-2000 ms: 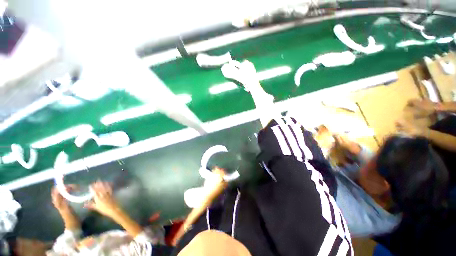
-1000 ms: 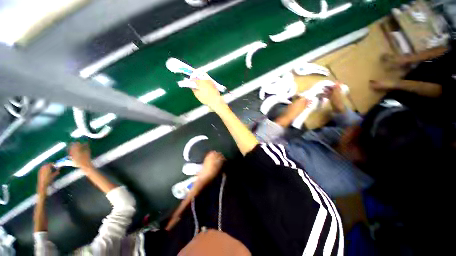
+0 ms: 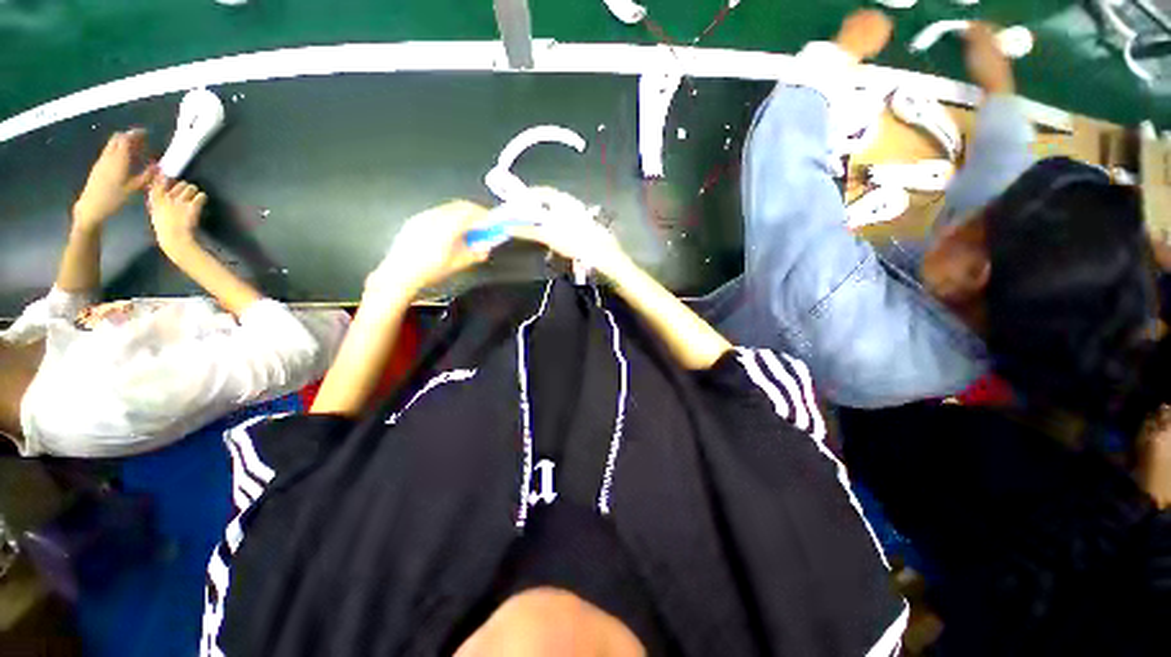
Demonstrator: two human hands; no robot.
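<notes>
My left hand point(image 3: 443, 241) and my right hand point(image 3: 565, 229) meet at the near edge of the bench in front of my chest. Between them they hold a white housing with a bright blue battery cell point(image 3: 493, 235) showing. The rest of the housing is washed out by glare and partly covered by my fingers. A white C-shaped cover strip point(image 3: 537, 139) lies on the bench just beyond my hands. A straighter white piece point(image 3: 658, 122) lies to its right near the rail.
The dark bench point(image 3: 347, 167) ends at a pale rail point(image 3: 360, 60), with the green belt beyond. A person at left holds a white housing point(image 3: 195, 126). A person in a blue sleeve point(image 3: 796, 257) at right reaches over white parts on cardboard. A grey post point(image 3: 514, 32) stands at the rail.
My right hand has come back from the belt to my left hand, and both now hold the housing with the blue cell. The view has levelled and turned downward.
</notes>
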